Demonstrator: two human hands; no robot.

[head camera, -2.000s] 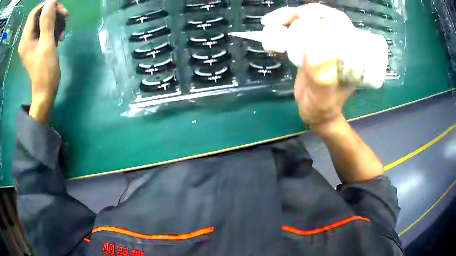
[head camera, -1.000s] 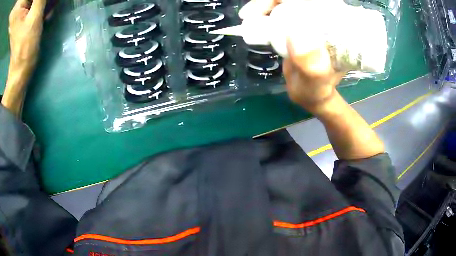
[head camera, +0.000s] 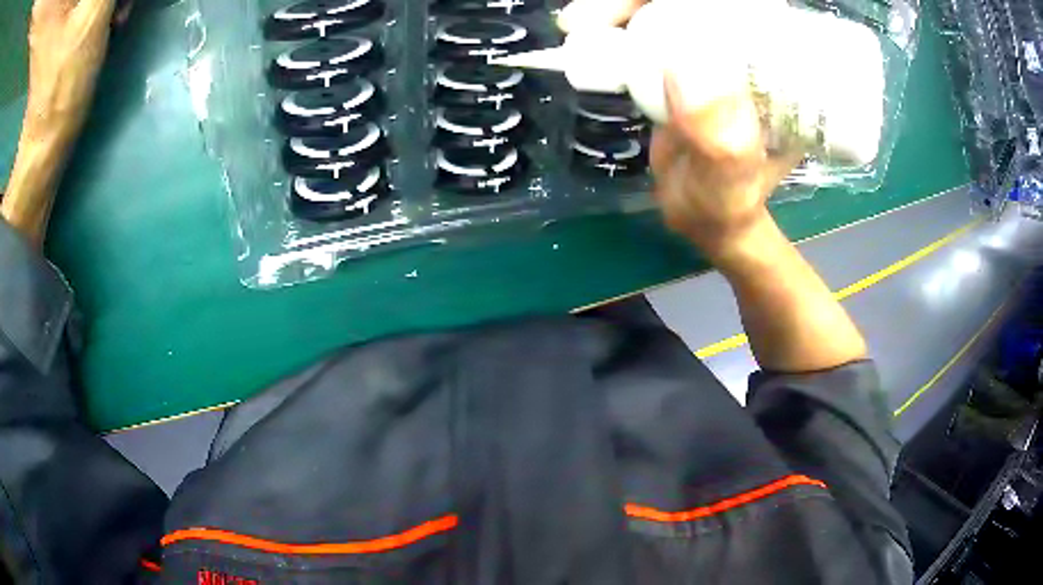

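My right hand [head camera: 711,154] is closed around a white dispensing bottle [head camera: 818,86] with a printed label. Its thin pointed nozzle points left, over the middle column of glossy black curved parts [head camera: 480,120]. The parts lie in columns in a clear blister tray [head camera: 406,229], each with a bright arc and a small white cross-shaped glare. Whether the nozzle tip touches a part I cannot tell. My left hand [head camera: 66,51] is at the top left, its fingers cut off by the frame's top edge. A bit of something dark shows beside its fingers, too little to tell what it is.
The tray lies on a green bench mat [head camera: 343,331] whose near edge runs in front of my jacket. More crumpled-looking clear plastic trays [head camera: 995,103] are at the right edge. Grey floor with yellow lines [head camera: 852,291] and dark objects show at the lower right.
The view has shifted, with my left hand now partly out at the top left. The nozzle has moved from beside the upper right of the middle column to over that column. The bottle stays held.
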